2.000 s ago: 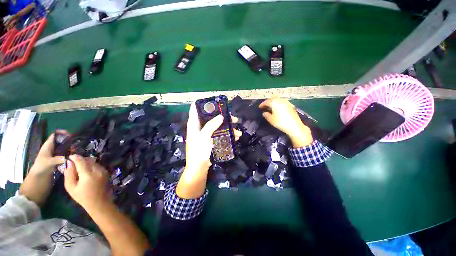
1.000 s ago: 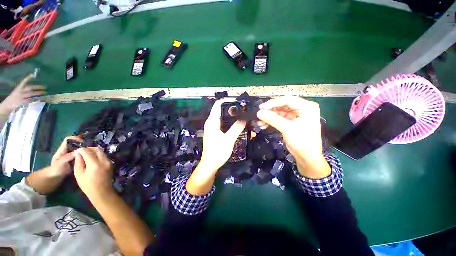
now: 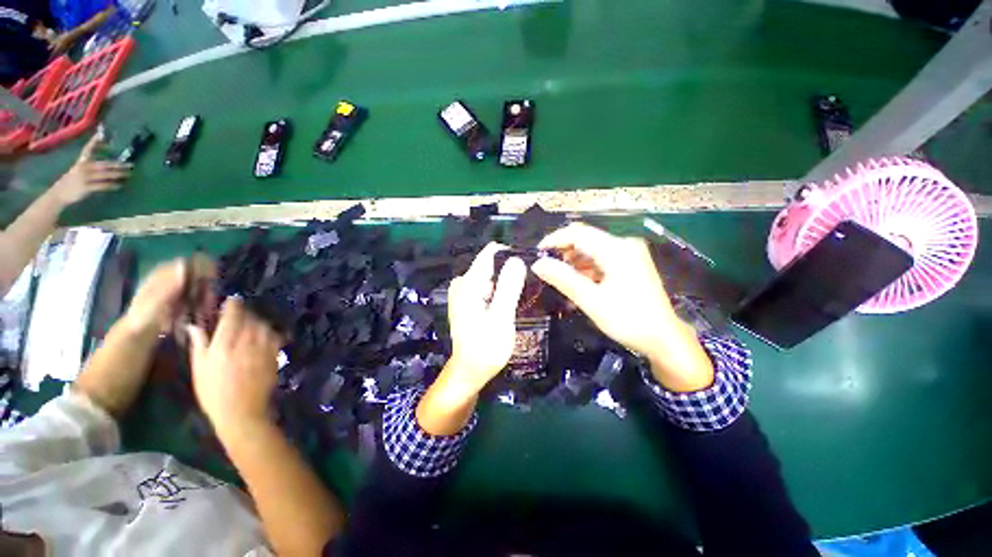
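Observation:
My left hand (image 3: pixel 484 316) holds a black feature phone unit (image 3: pixel 530 346) upright above the pile; its lower keypad area shows between my hands. My right hand (image 3: pixel 615 288) is at the top end of the unit, thumb and fingertips pinched close to my left fingertips. A dark bit shows at the fingertips, but whether it is a loose black piece or the unit's edge I cannot tell. The round disc end of the unit is hidden by my fingers. The loose heap of black pieces (image 3: pixel 359 316) lies around and under my hands.
Phone units (image 3: pixel 516 133) lie on the green belt beyond the pale strip (image 3: pixel 653 197). A pink fan (image 3: pixel 925 234) with a black smartphone (image 3: pixel 823 285) leaning on it stands right. A thin pale tool (image 3: pixel 677 240) lies nearby. A neighbour's hands (image 3: pixel 237 364) work left; another hand (image 3: pixel 93 174) reaches over the belt.
My right hand has come from the heap to the phone unit, and its fingertips are now at the unit's top end. The belt units have shifted left, and another shows at right.

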